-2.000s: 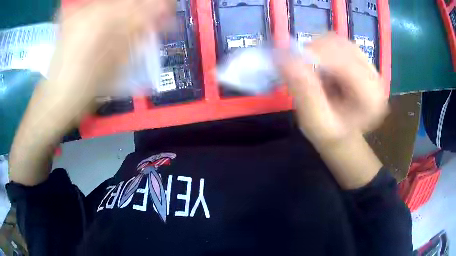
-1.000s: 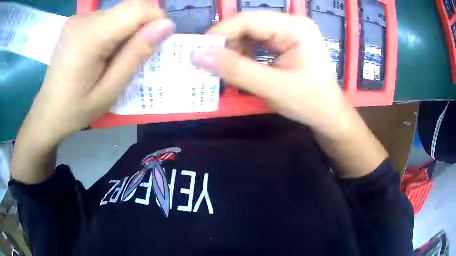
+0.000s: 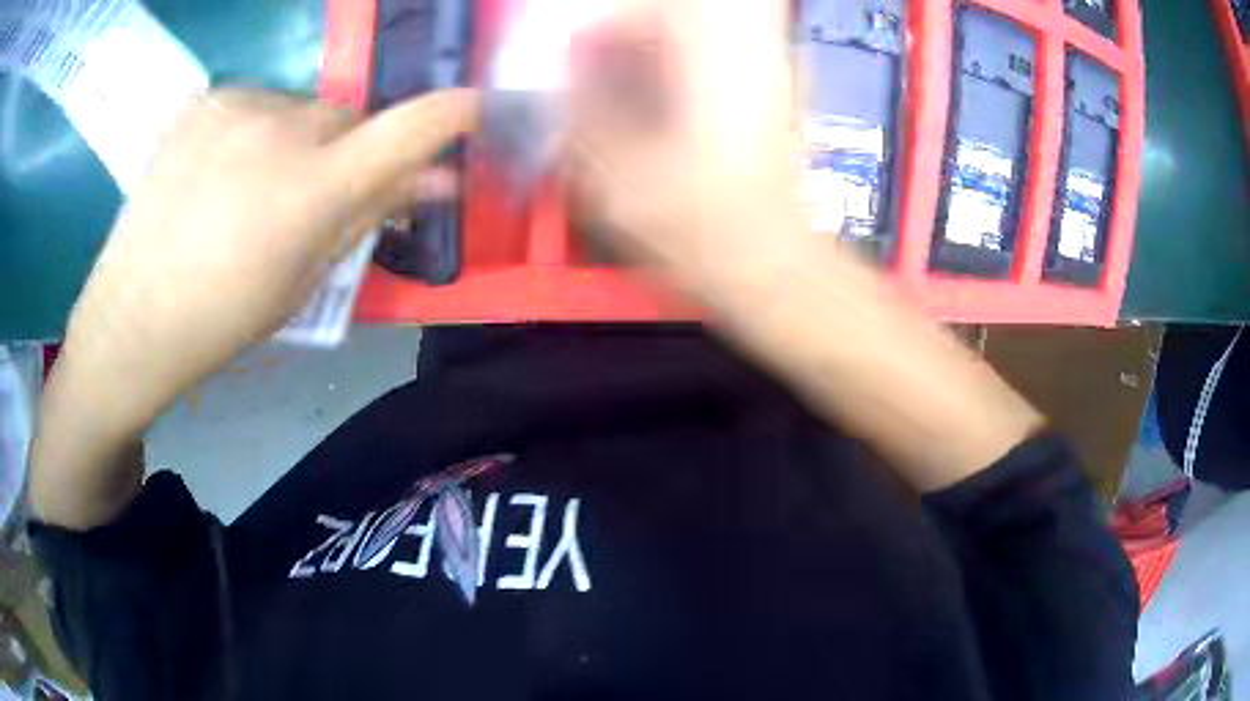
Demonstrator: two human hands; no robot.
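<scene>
My left hand (image 3: 233, 219) holds a white label sheet (image 3: 117, 103) that runs from the upper left under the hand, its lower end showing below the palm. The left fingertips are at a dark phone (image 3: 418, 233) in the left slot of the red-orange tray (image 3: 877, 295). My right hand (image 3: 672, 151) is strongly blurred over the tray's middle. A blurred bright and grey shape lies at its fingers; I cannot tell what it is or whether it is held. Three phones with exposed backs (image 3: 847, 123), (image 3: 982, 151), (image 3: 1083, 171) lie in slots to the right.
The tray lies on a green worktable (image 3: 1193, 178). Another red tray edge shows at the top right. Below the table are a brown cardboard piece (image 3: 1069, 384), a red basket (image 3: 1154, 548) and a dark piece with white lines (image 3: 1206, 397).
The label sheet is no longer stretched between both hands; it stays with the left. The right hand has moved up and left, blurred. The tray appears shifted right and slightly down in view.
</scene>
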